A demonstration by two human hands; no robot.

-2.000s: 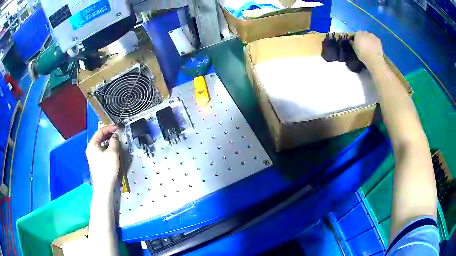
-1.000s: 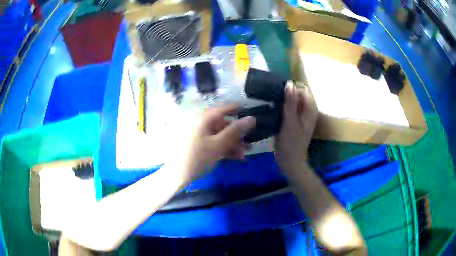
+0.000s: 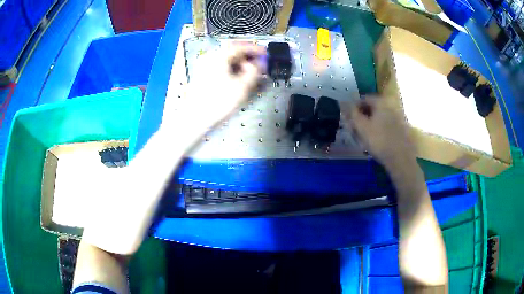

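Two black power adapters (image 3: 313,119) lie side by side on the perforated metal plate (image 3: 253,135), pins toward me. Another black adapter (image 3: 280,60) sits in the jig (image 3: 297,63) at the plate's far side. My left hand (image 3: 246,69) is blurred over the jig's left part, just left of that adapter; a dark patch shows at its fingers, and whether it holds something cannot be told. My right hand (image 3: 373,123) is blurred, just right of the two adapters, apart from them, with nothing seen in it.
A cardboard tray (image 3: 445,150) with black adapters stands right. Another tray (image 3: 50,192) lies in the left green tote (image 3: 72,120). A fan (image 3: 241,16) stands behind the jig. A yellow tool (image 3: 323,43) lies on the plate. A keyboard (image 3: 215,193) is in the slot below.
The two adapters my hands held a second ago now lie on the plate. My hands have parted, the left moving up to the jig, the right moving right. The view has shifted.
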